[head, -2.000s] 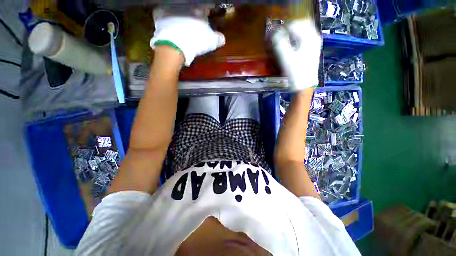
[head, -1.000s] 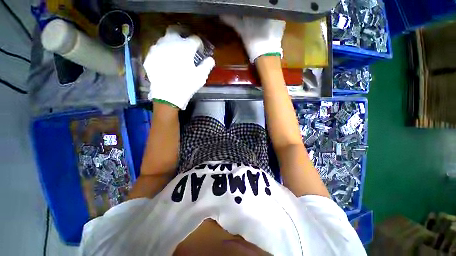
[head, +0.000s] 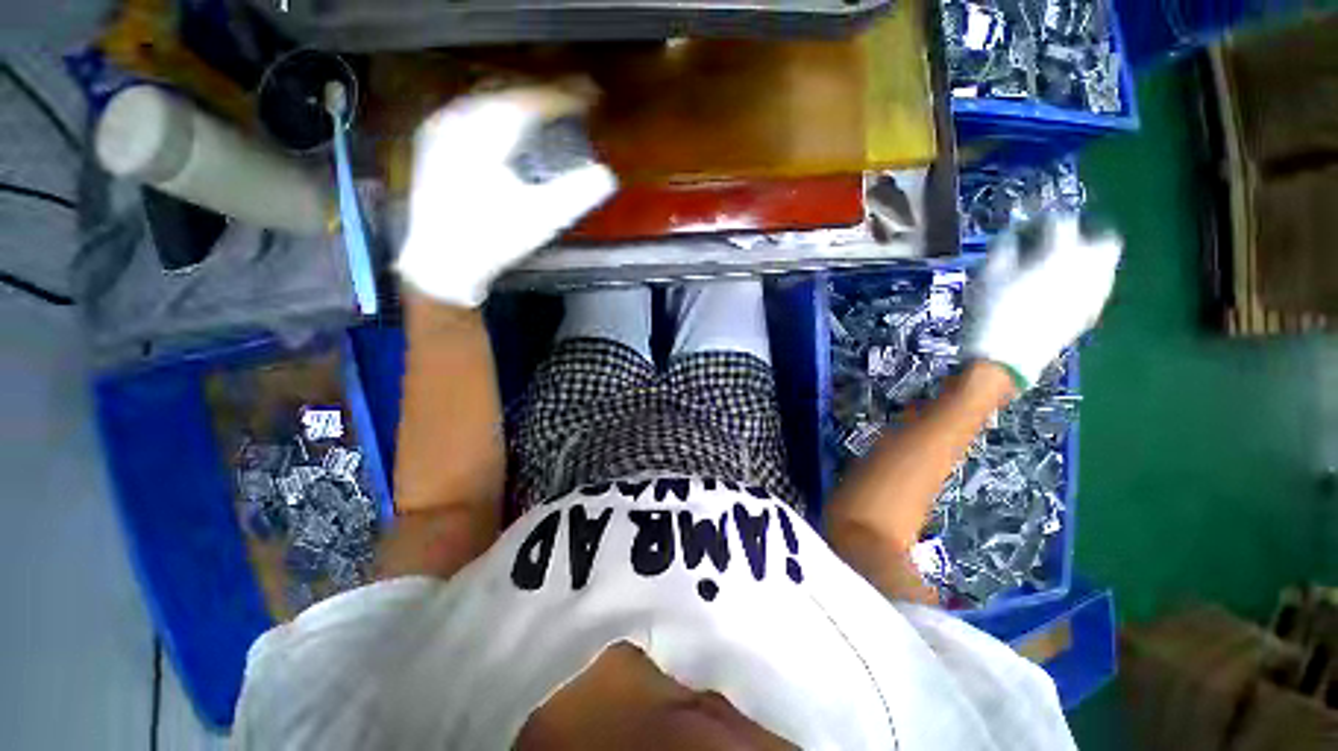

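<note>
My left hand (head: 477, 191), in a white knitted glove, is at the left part of the press table. It holds small silver-grey metal parts (head: 555, 147) between thumb and fingers. My right hand (head: 1045, 294), gloved and blurred, is over the upper edge of the right-hand parts bin (head: 1068, 484); whether it holds a part cannot be told. The bin is blue and heaped with loose metal parts (head: 998, 514). The amber pad (head: 734, 118) and the red pad (head: 719, 209) lie under the grey machine head (head: 587, 21).
A white bottle (head: 220, 165), a dark cup (head: 305, 100) with a light-blue brush (head: 352, 220) and a dark flat phone (head: 182, 232) are at left. The left-hand bin (head: 154, 484) holds fewer parts. More blue bins (head: 1045, 112) and brown cardboard (head: 1274, 191) are at right.
My right hand has moved from the table beneath the machine head out right to the parts bins. My left hand has moved slightly left and up, still holding parts.
</note>
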